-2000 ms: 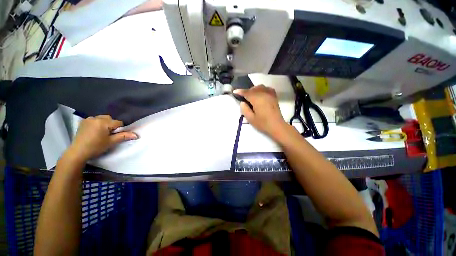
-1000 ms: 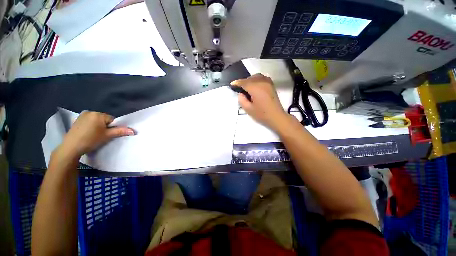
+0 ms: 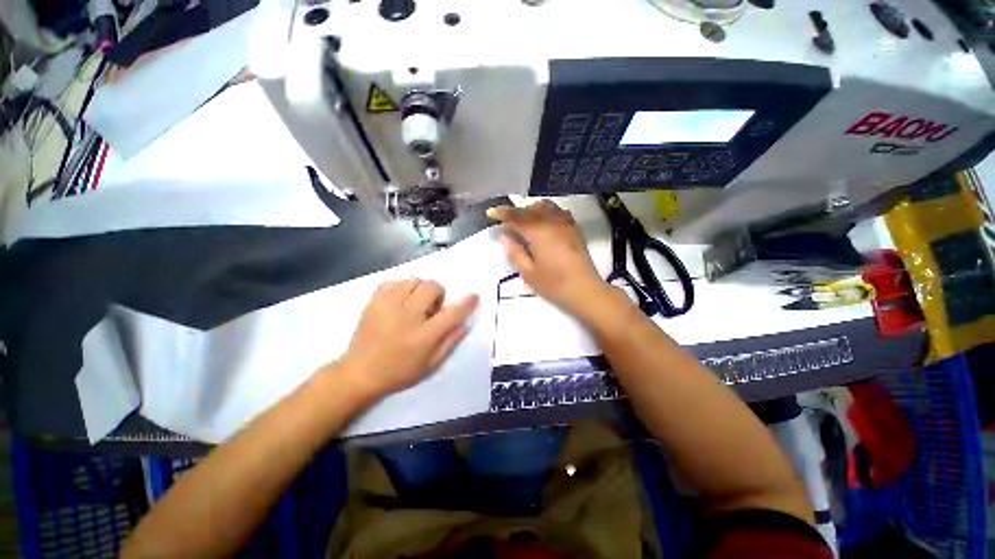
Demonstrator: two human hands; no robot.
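A light fabric piece (image 3: 273, 360) lies over a dark fabric panel (image 3: 207, 268) on the table. My left hand (image 3: 406, 333) rests on the light fabric, its fingers spread, left of and below the needle area. My right hand (image 3: 549, 253) is at the upper right corner of the light fabric, fingertips on the edges, just right of the presser foot (image 3: 439, 234). Whether its fingertips pinch the cloth is unclear. The white sewing machine head (image 3: 469, 66) stands over the far edge of the cloth.
Black scissors (image 3: 646, 262) lie right of my right hand. Yellow-handled snips (image 3: 840, 293), a red item (image 3: 897, 295) and a yellow packet (image 3: 949, 262) lie farther right. A ruler strip (image 3: 780, 363) runs along the front edge. A blue basket (image 3: 71, 491) is below left.
My left hand has moved right across the light fabric, towards the needle. My right hand stays beside the presser foot. The camera view has shifted slightly.
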